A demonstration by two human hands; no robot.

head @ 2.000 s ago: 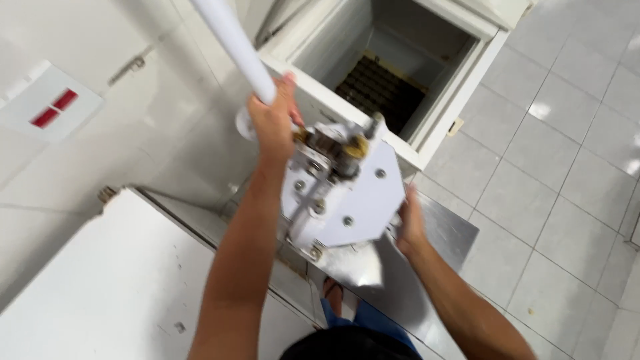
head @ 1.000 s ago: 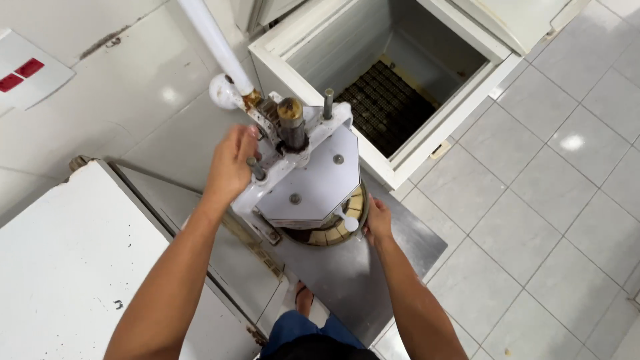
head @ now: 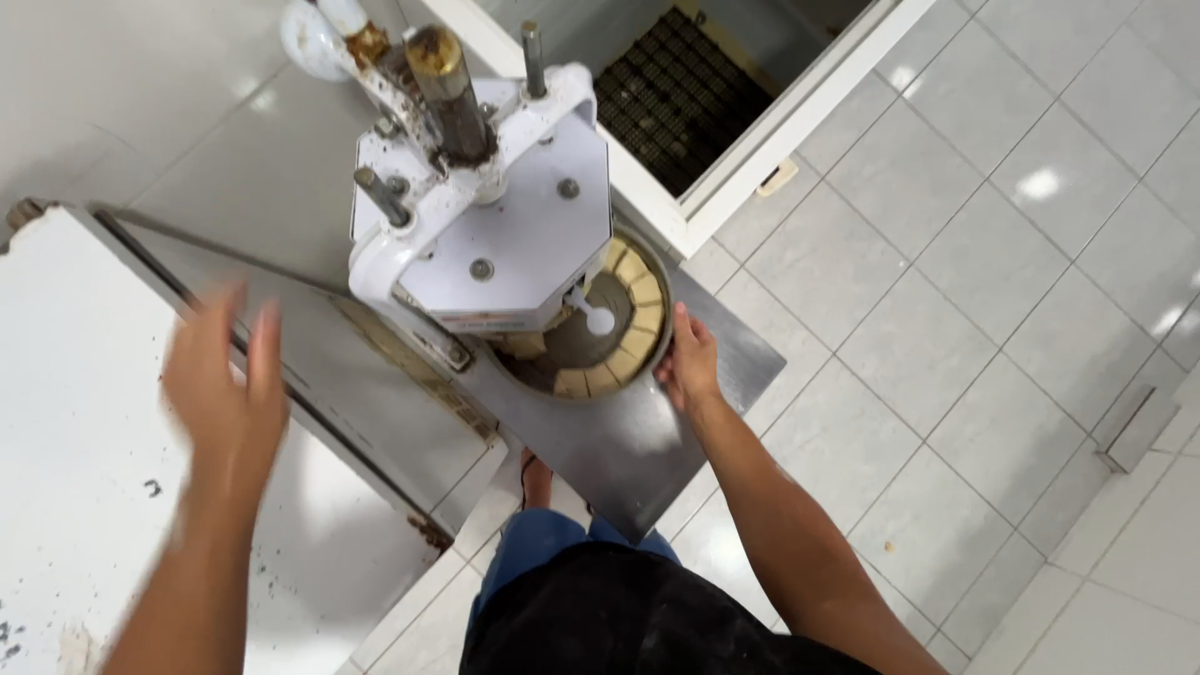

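A white manual dough divider press [head: 506, 225] with a rusty central shaft stands on a steel plate. Under its octagonal head, a round metal pan [head: 667, 281] shows partly, with cut dough pieces [head: 630, 352] around its inside edge. The press hides the rest of the pan. My right hand [head: 689, 361] grips the pan's rim at its right side. My left hand [head: 225, 366], blurred, is raised to the left of the press with fingers apart, holding nothing.
The steel plate [head: 609, 450] juts out beneath the press. A white chest [head: 647, 192] with a dark grate [head: 680, 103] inside stands open behind. At left is a white worn surface [head: 84, 375]. Grey floor tiles [head: 937, 356] lie to the right.
My left hand has come off the press's lever and moved left, away from the press. The pan with dough pieces shows more from under the head. The view is closer.
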